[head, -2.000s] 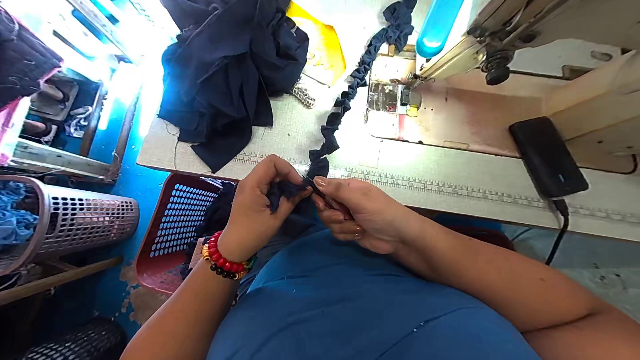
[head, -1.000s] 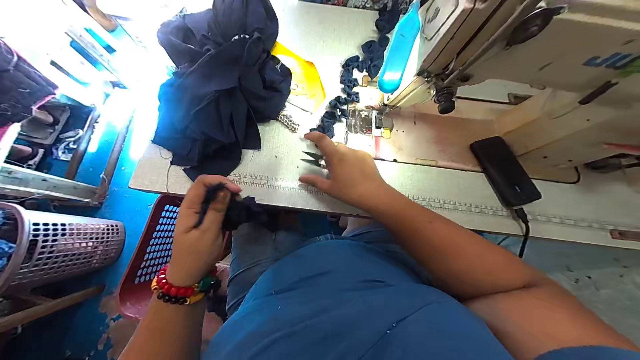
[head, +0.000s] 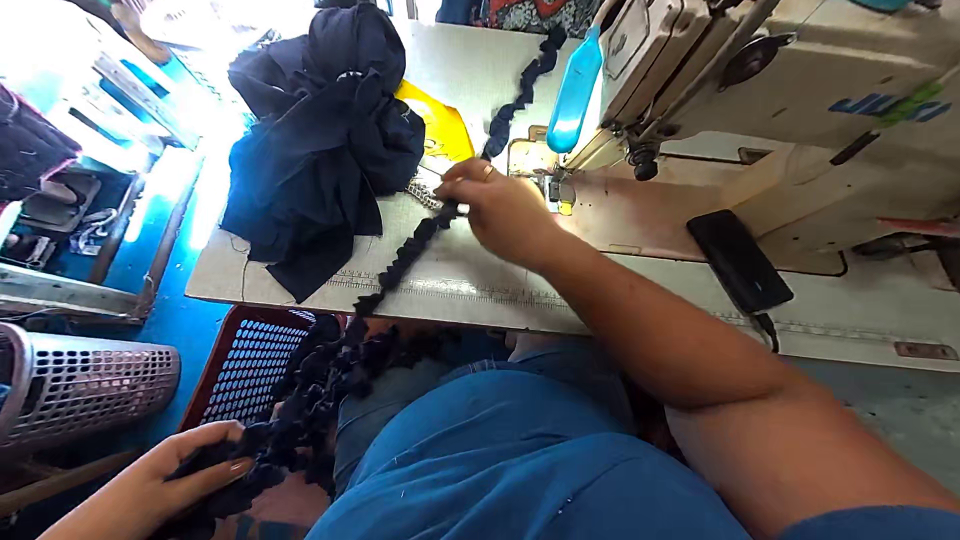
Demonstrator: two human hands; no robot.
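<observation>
A long chain of gathered dark navy fabric (head: 409, 251) runs across the table and over its front edge. My right hand (head: 499, 206) pinches this chain between thumb and fingers, left of the sewing machine's needle area (head: 555, 191). Down at the lower left, my left hand (head: 187, 469) holds a bunch of the same gathered fabric (head: 300, 420) over the red plastic basket (head: 255, 367). A heap of dark navy cloth (head: 322, 135) lies on the table's left part, partly over a yellow sheet (head: 439, 124). The thread snips seen earlier cannot be made out.
The industrial sewing machine (head: 712, 97) stands at the right, with a light-blue handled object (head: 576, 94) by its head. A black phone (head: 739, 259) with a cable lies near the table's front edge. A ruler tape (head: 465, 289) runs along that edge. A perforated plastic basket (head: 105, 382) stands left.
My left hand has moved down and left from the table's edge to the red basket. My right hand, holding small snips one second ago, now grips the chain, which is drawn out straighter.
</observation>
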